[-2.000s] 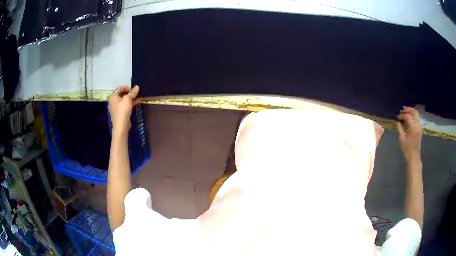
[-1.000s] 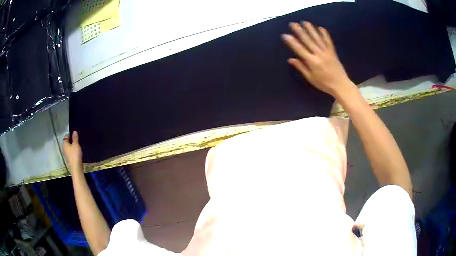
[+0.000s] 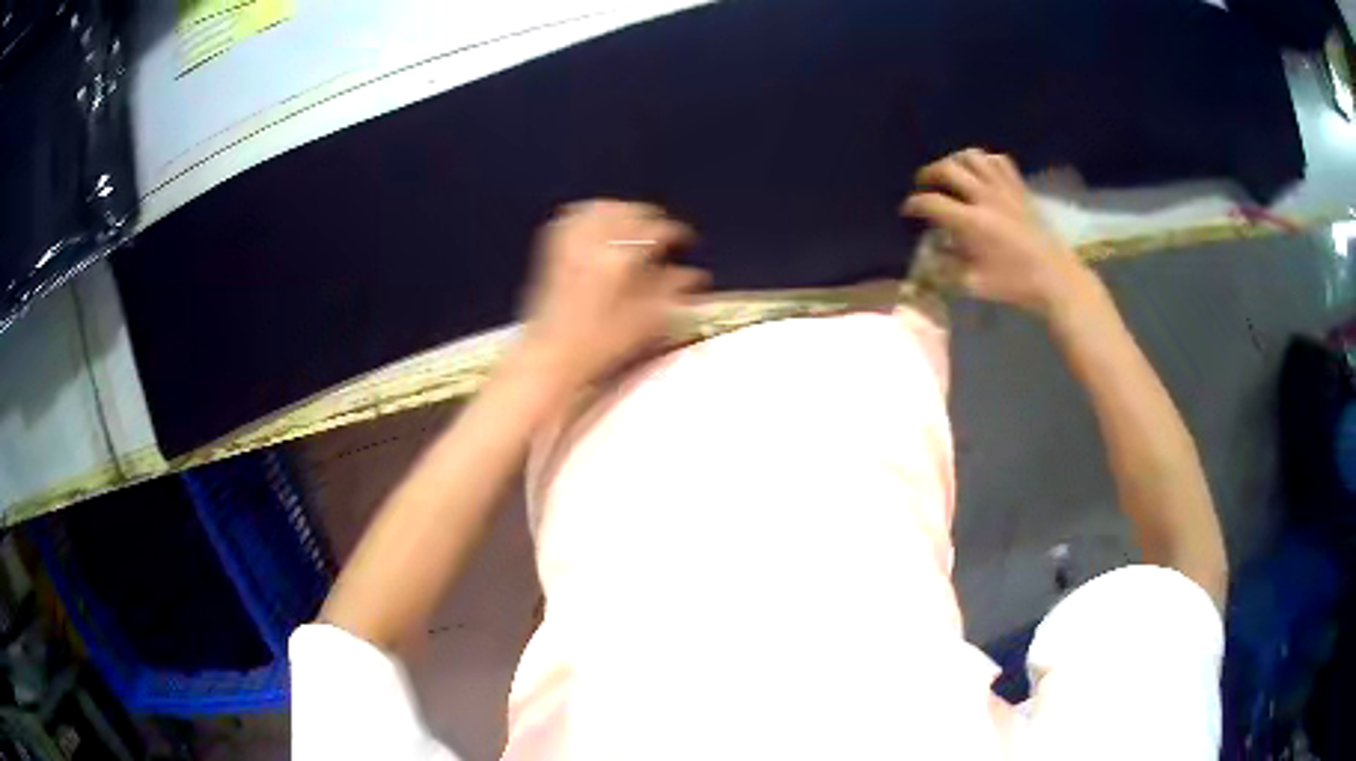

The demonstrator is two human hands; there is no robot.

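Long matt black trousers or leggings [image 3: 446, 193] lie stretched out flat along the table's front edge. My left hand [image 3: 607, 283] is blurred, fingers bent, over the cloth's near edge at the middle; whether it grips the cloth cannot be told. My right hand [image 3: 985, 223] has curled fingers at the near edge, right of the middle; its fingertips touch or hover over the cloth, and a grip cannot be made out.
The white table [image 3: 372, 52] has a yellowish taped edge. A yellow label sticker sheet [image 3: 223, 27] lies at the back left. Shiny bagged garments [image 3: 52, 141] are at the far left. A blue crate [image 3: 208, 684] stands below the table. A red mark [image 3: 1261, 217] is at the right edge.
My left hand has left the cloth's left end and moved right to the middle. My right hand has moved down to the near edge and its spread fingers have curled. The view has shifted.
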